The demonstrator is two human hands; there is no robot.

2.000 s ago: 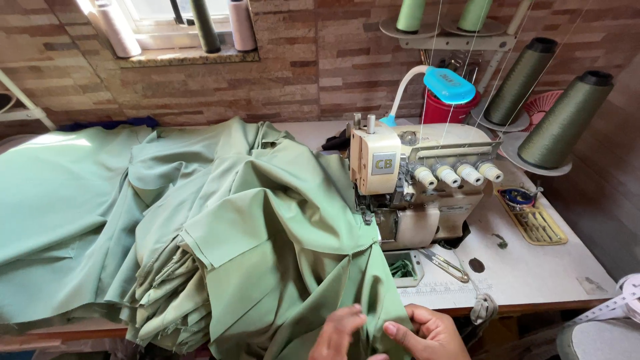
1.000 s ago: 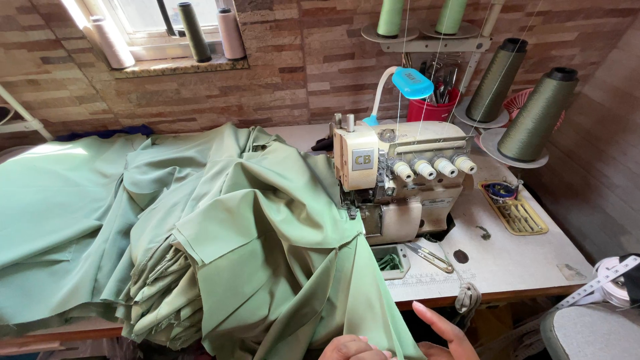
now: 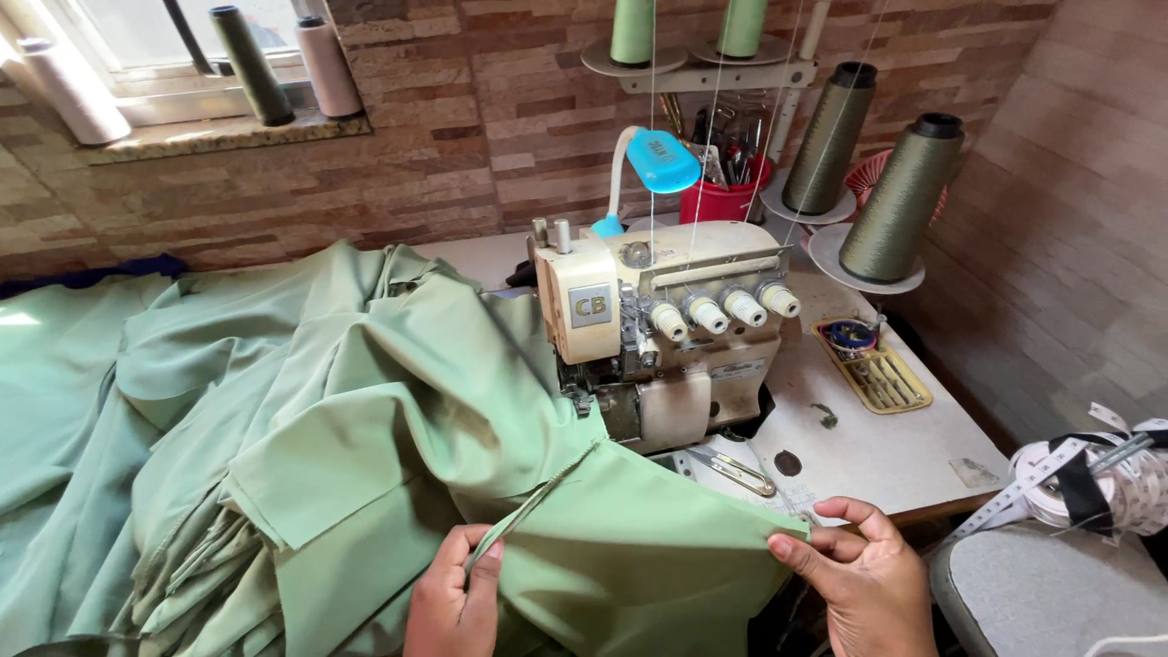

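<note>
Pale green fabric (image 3: 365,438) lies bunched over the left and front of the table, one corner under the presser foot of a cream overlock sewing machine (image 3: 675,338). My left hand (image 3: 458,593) pinches a seamed edge of the cloth between thumb and fingers, in front of the machine. To the right, my right hand (image 3: 853,575) holds the corner of the same fabric panel between thumb and fingertips. The panel is spread between the hands. Its lower part drops out of view past the table's front edge.
Metal thread snips (image 3: 735,470) lie beside the machine. Farther right are a yellow tray (image 3: 876,370) and olive thread cones (image 3: 903,201). A blue lamp (image 3: 663,161) and red container (image 3: 721,201) stand behind. A grey padded surface (image 3: 1049,584) and a measuring tape (image 3: 1027,488) are at lower right.
The hands were close together at the cloth's front edge; now they are apart, the right one farther right. The cloth panel is now spread between them. The view has moved closer to the machine.
</note>
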